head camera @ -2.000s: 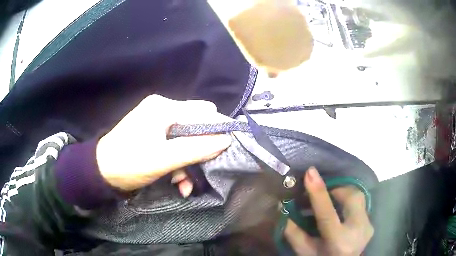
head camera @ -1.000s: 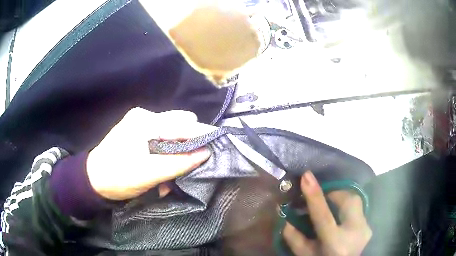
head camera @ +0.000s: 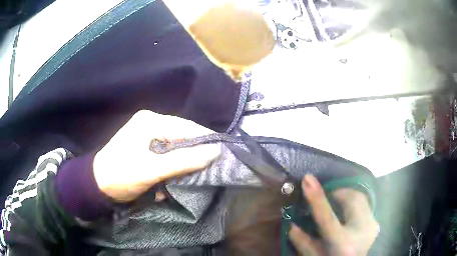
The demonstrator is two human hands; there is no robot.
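Observation:
The large fabric panel (head camera: 150, 75) shows its smooth dark navy face at the upper left and its ribbed grey face below my hands. My left hand (head camera: 155, 150) pinches the cloth at its edge binding (head camera: 193, 142); one end of the narrow band curls over the hand. My right hand (head camera: 335, 215) holds the fabric shears (head camera: 259, 159) by their green looped handles. The blades are parted and point up and left, with their tips at the binding just right of my left fingertips. Whether the blades touch the cloth is blurred.
The blurred tan cardboard flap (head camera: 233, 37) hangs above the cloth edge. The white machine bed (head camera: 320, 75) lies beyond it, with a dark seam across it and metal parts at the top. A blurred grey shape covers the upper right. Dark and reddish areas lie at the far right.
The shears still sit at the binding, their blades slightly lower and blurred now. The band lies flatter over my left hand than two seconds ago. The view has shifted, moving the flap left overall.

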